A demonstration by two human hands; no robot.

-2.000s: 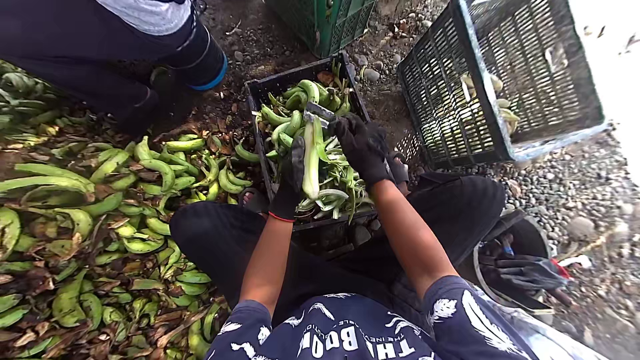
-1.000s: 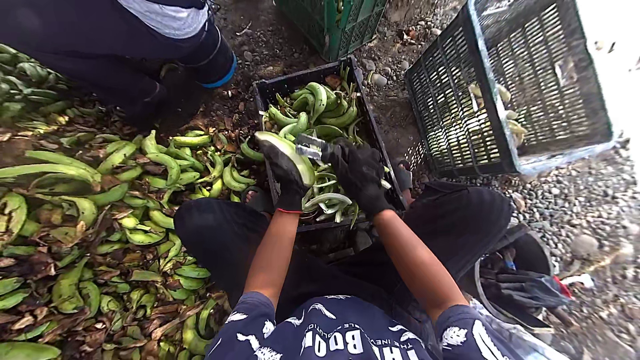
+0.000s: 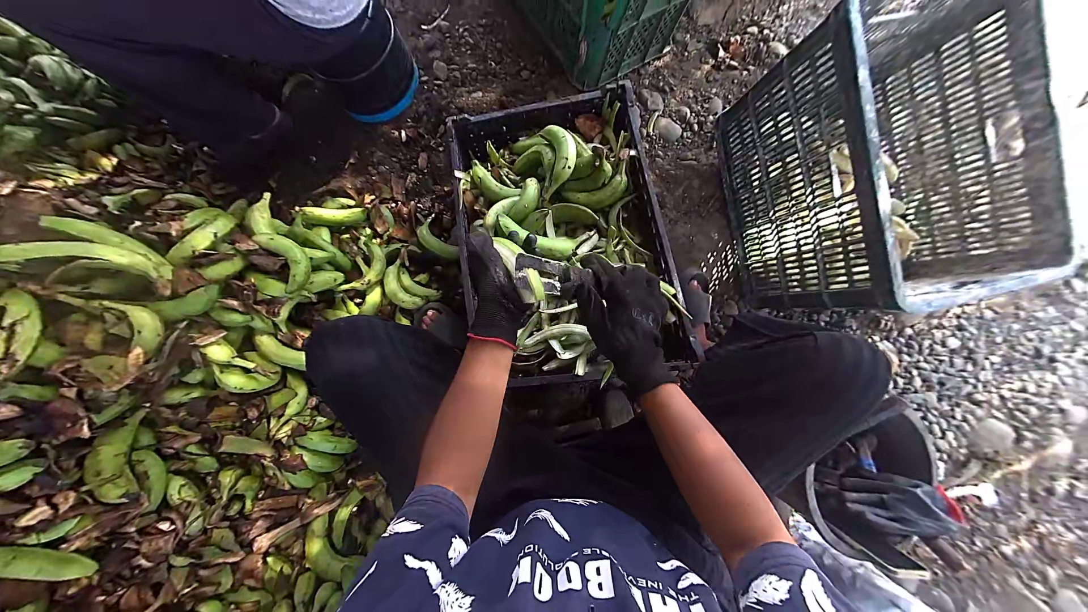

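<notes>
My left hand (image 3: 496,289), in a black glove, grips a partly peeled green plantain (image 3: 532,285) over the near half of a black plastic crate. Against the plantain lies the flat metal blade of a peeling tool (image 3: 551,270), whose handle is inside my right hand (image 3: 625,314), also gloved in black. Unpeeled green plantains (image 3: 557,166) fill the far part of the black crate (image 3: 650,212). Pale peel strips (image 3: 561,336) lie below my hands in its near part. My fingers hide part of the tool and the fruit.
Green plantains and peels (image 3: 280,348) cover the ground at left. Another person's dark-clothed leg (image 3: 365,59) is at upper left. A green crate (image 3: 608,38) stands beyond, and a large dark crate (image 3: 807,170) with pale pieces leans at right. A bucket (image 3: 922,433) with gloves sits at lower right.
The plantain in my left hand, showing a broad pale side a second ago, is now lower and mostly covered by my hands. My left hand has come down slightly toward me.
</notes>
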